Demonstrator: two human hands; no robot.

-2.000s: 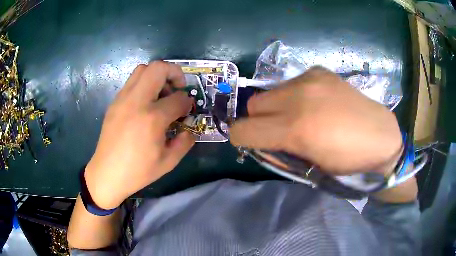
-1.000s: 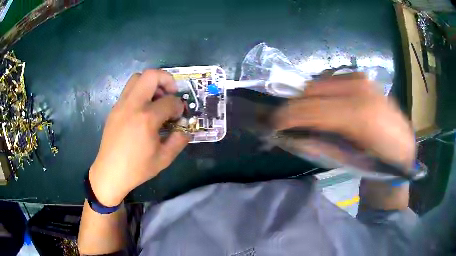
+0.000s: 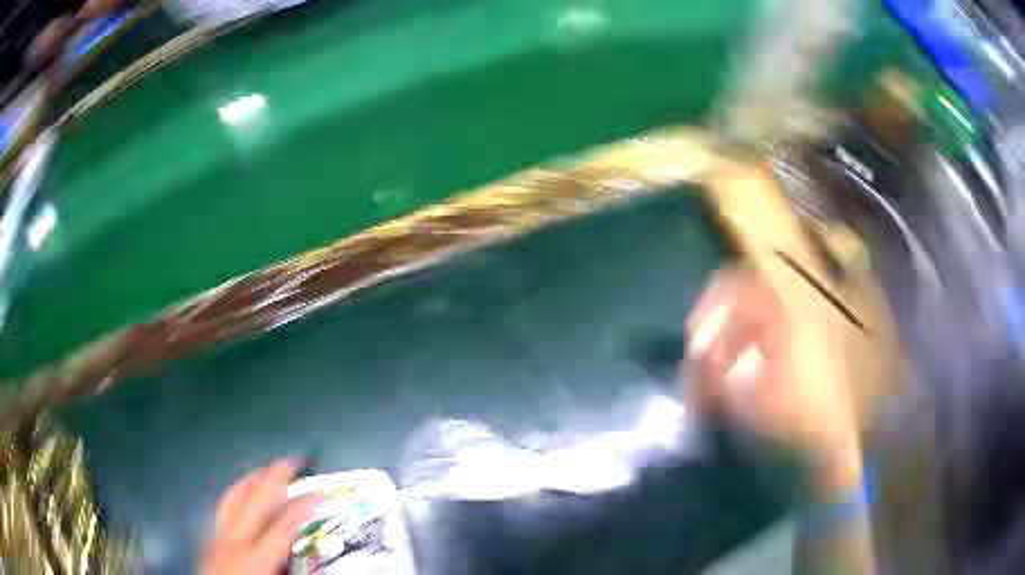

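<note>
The whole view is blurred. The white socket housing (image 3: 380, 519) lies at the bottom, left of centre, cut off by the lower edge; its inner parts are smeared. My left hand (image 3: 256, 522) is at its left side with the fingers on its edge, partly out of the picture. The clear plastic bag (image 3: 540, 463) lies right of the housing on the dark green mat (image 3: 472, 337). My right hand (image 3: 744, 354) is raised at the right by the tan board, fingers curled; whether it holds anything cannot be told.
A brown ledge (image 3: 371, 253) runs diagonally between the mat and the bright green conveyor belt (image 3: 393, 124). Brass contact strips (image 3: 45, 494) are heaped at the lower left. A thin dark rod (image 3: 821, 289) lies on the tan board (image 3: 776, 225) at the right.
The view has tilted up, bringing in the belt and ledge, so the housing sits lower. My right hand has moved away from the bag to the tan board. My left hand stays at the housing.
</note>
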